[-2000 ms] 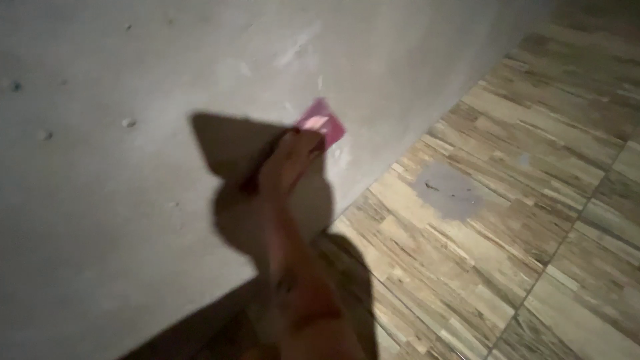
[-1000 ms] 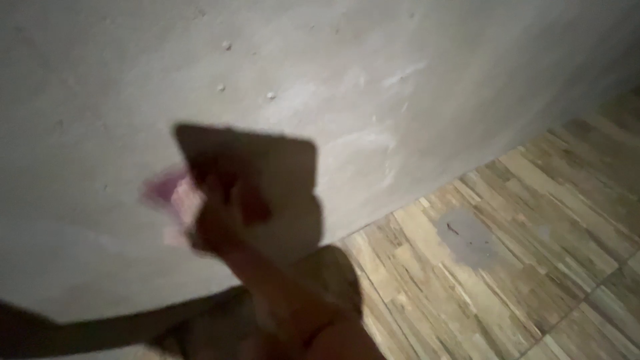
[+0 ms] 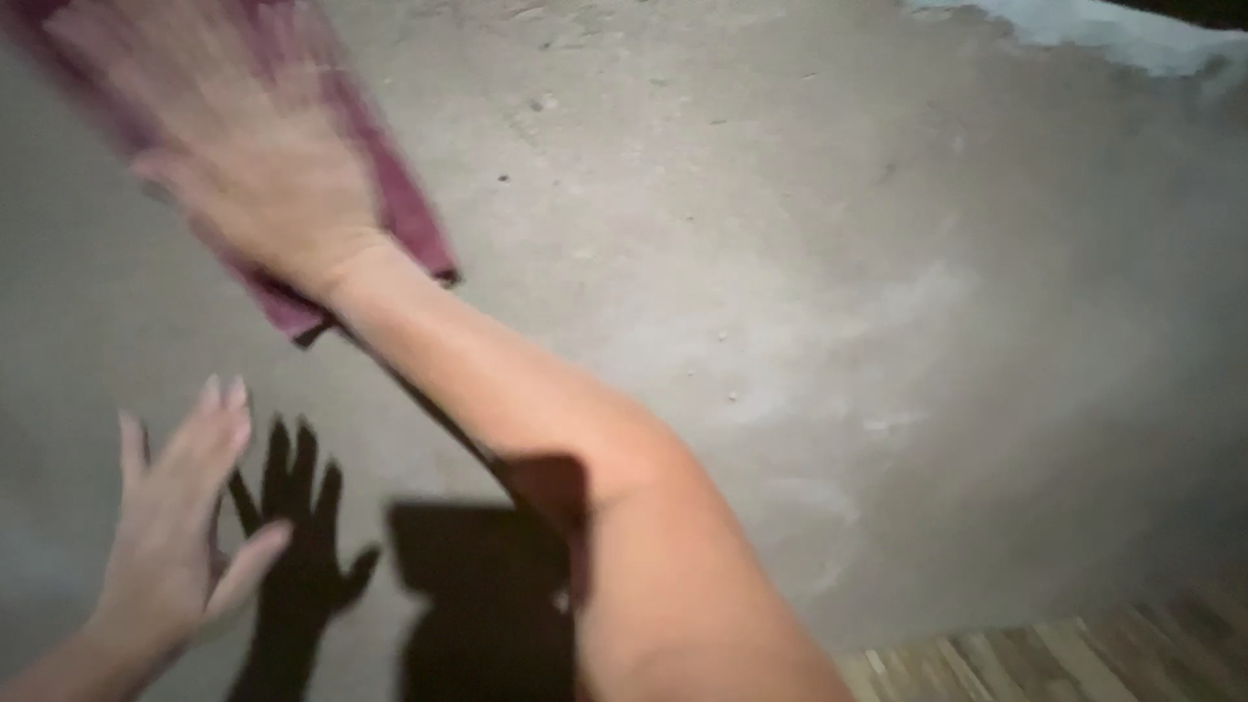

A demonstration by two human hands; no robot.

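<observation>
My right hand lies flat, palm down and blurred by motion, on a dark pink sheet, perhaps sandpaper or cloth, against the grey plastered wall at the upper left. The sheet sticks out on both sides of the hand and below the wrist. Lower left, my left hand has its fingers spread and holds nothing; whether it touches the wall cannot be told. Its shadow falls on the wall just to its right.
A wood-look floor meets the wall at the lower right. A pale, uneven patch runs along the top right, with a dark area above it. Small pits and specks mark the plaster. A dark shadow covers the wall at the bottom centre.
My right hand with the pink sheet has moved up the wall. My left hand has come into sight at the lower left. The view has shifted, showing less floor.
</observation>
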